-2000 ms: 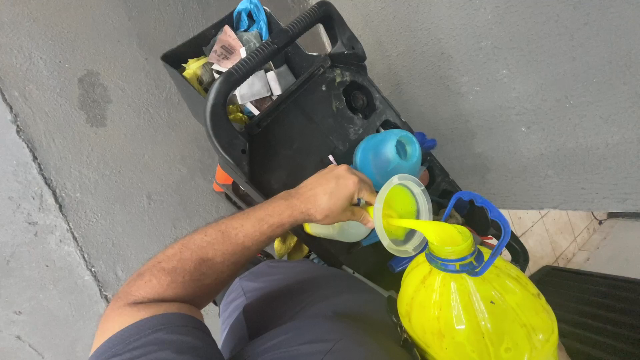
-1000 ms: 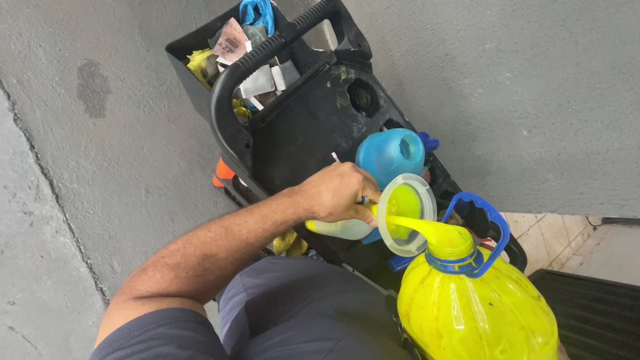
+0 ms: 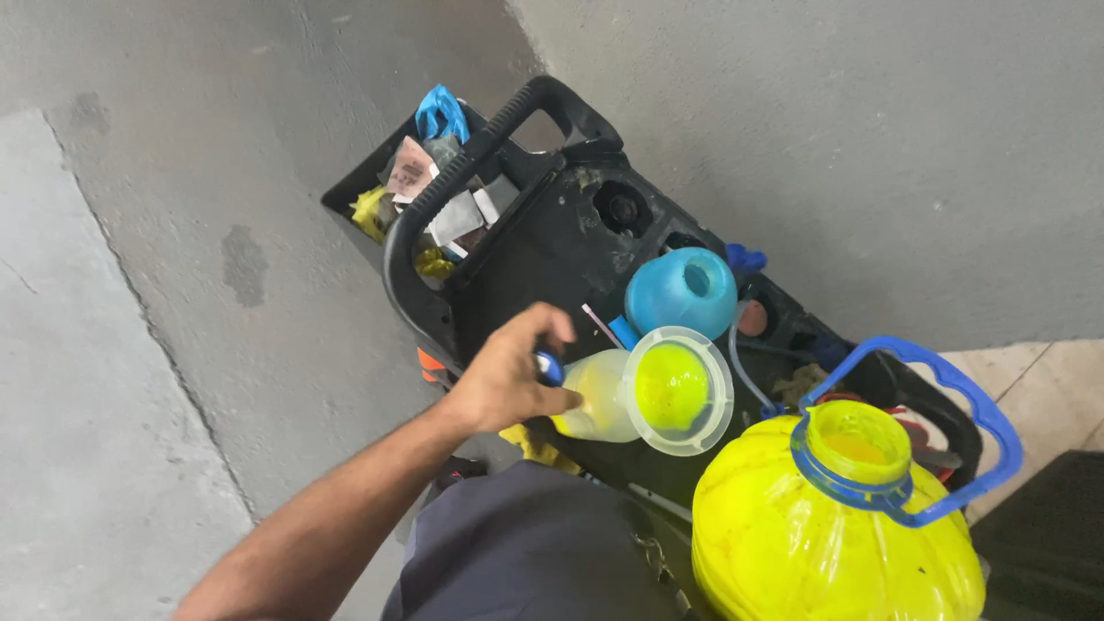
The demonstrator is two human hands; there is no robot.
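Note:
My left hand is beside a translucent plastic bottle, its fingers curled around a small round blue cap. A clear plastic funnel sits over the bottle's top, with bright yellow liquid in it. At the lower right is a large plastic jug full of yellow liquid, with an uncapped neck and a blue carry handle. No liquid streams from it. My right hand is out of view. Just behind the funnel is a blue plastic container with a round opening.
The bottle and blue container are on a black plastic cart with a ribbed handle. A bin at its far end holds wrappers and a blue bag. Clear tubing runs near the jug. A dark ridged surface is at the lower right.
The yellow stream from jug to funnel has stopped, and the jug's neck has moved away from the funnel. My left hand has let go of the funnel. The blue cap now shows. The view has shifted.

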